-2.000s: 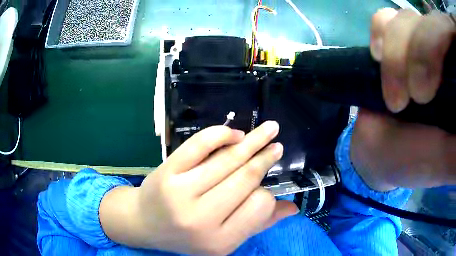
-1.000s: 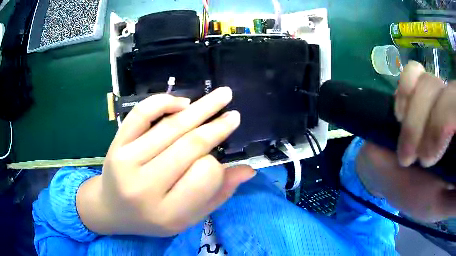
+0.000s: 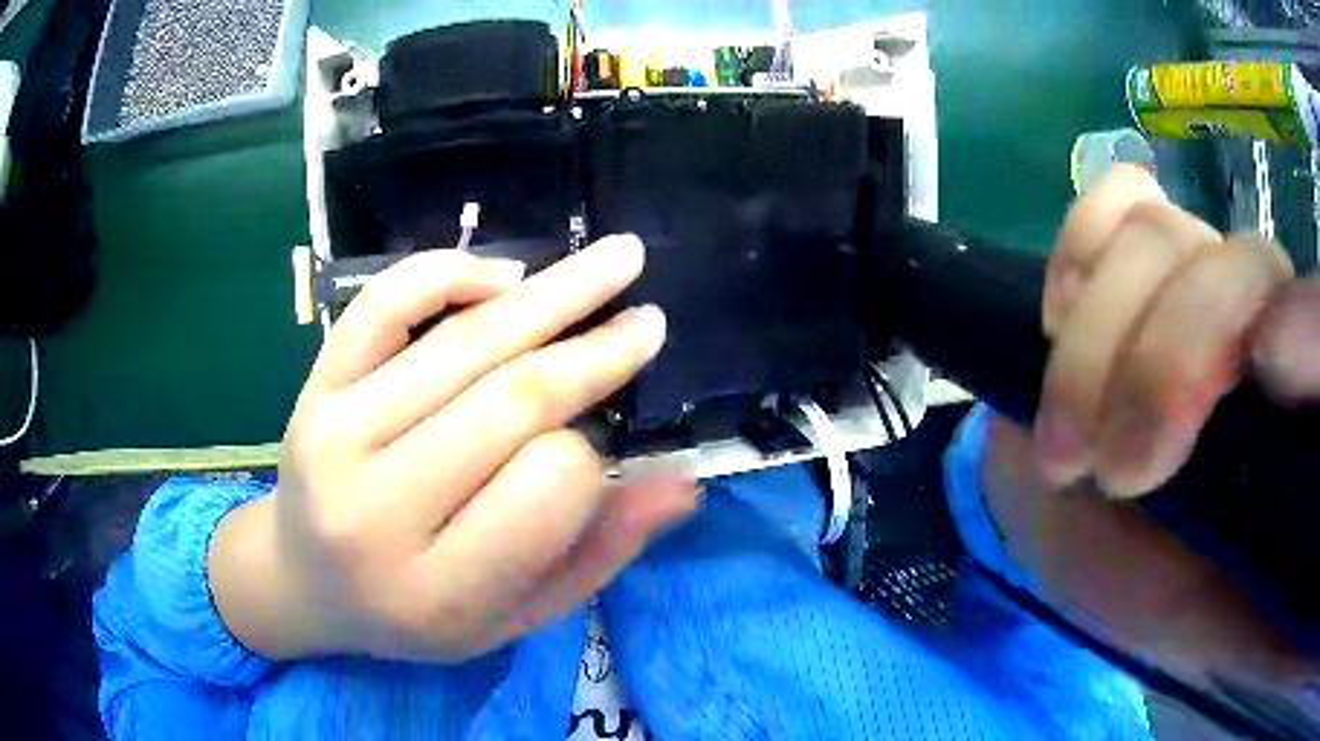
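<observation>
The white housing [image 3: 909,159] holds the glossy black casing [image 3: 753,246], with a round black part [image 3: 471,80] at its upper left. My left hand [image 3: 463,420] lies over the casing's lower left with fingers spread; whether something is pinched under the fingertips is hidden. My right hand [image 3: 1158,340] grips the thick black electric screwdriver [image 3: 973,290], whose front end is over the casing's right edge. Its bit cannot be made out. A white ribbon cable [image 3: 834,478] hangs over the housing's front edge.
The screw tray [image 3: 196,65] is at the upper left, beside a dark pile of black parts [image 3: 44,188]. A small clear cup [image 3: 1112,152] and a yellow can [image 3: 1223,102] are at the right. The green mat [image 3: 174,319] has a pale yellow front edge.
The housing first shifted left and up in view, then slightly more. The screwdriver has moved from across the casing's upper right to its right edge. The left hand stays over the casing.
</observation>
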